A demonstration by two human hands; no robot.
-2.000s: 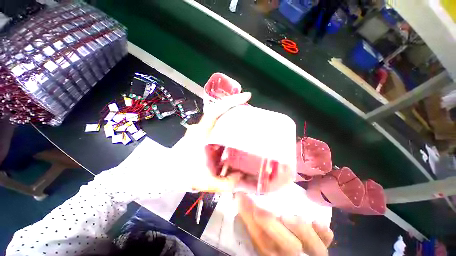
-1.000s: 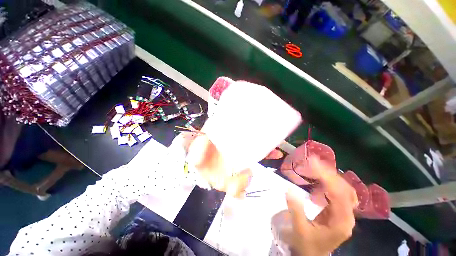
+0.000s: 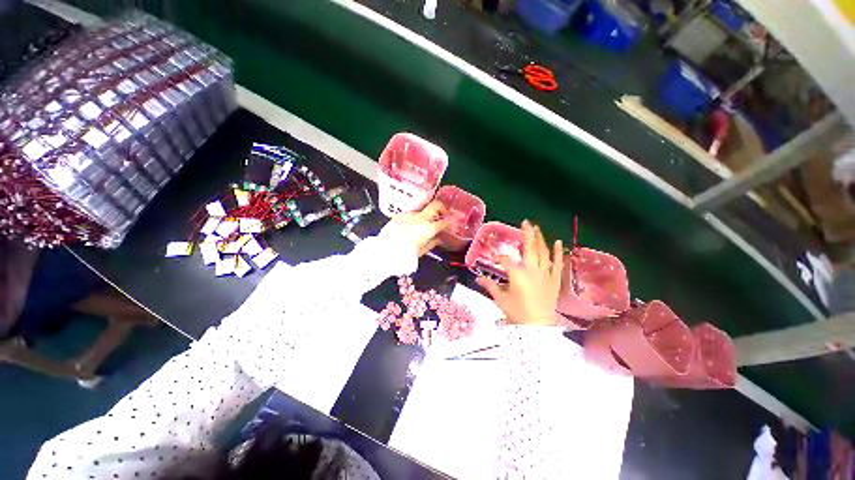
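Observation:
Pink cup-like housings stand in a row at the back of the bench, open ends up. My left hand (image 3: 419, 231) has its fingers on the near left side of a small-looking housing (image 3: 461, 216). My right hand (image 3: 531, 284) grips the housing (image 3: 494, 246) beside it, thumb at its near side and fingers at its right rim. Another housing (image 3: 412, 167) stands to the left, untouched. Loose pink button pieces (image 3: 427, 314) lie in a pile in front of my hands. Thin dark tweezers (image 3: 476, 355) lie on the white paper (image 3: 441, 408).
A tangled pile of wired parts (image 3: 234, 234) lies left of my hands, beside a large block of packed wired parts (image 3: 122, 117). More housings (image 3: 597, 284) stand or lie to the right. A green panel (image 3: 347, 103) runs behind. Red-orange scissors (image 3: 540, 77) lie on the far bench.
The housing held up in front of me is down at the back row. My right hand has moved from the near right to a housing there, and my left hand has moved to the row. The button pile is uncovered.

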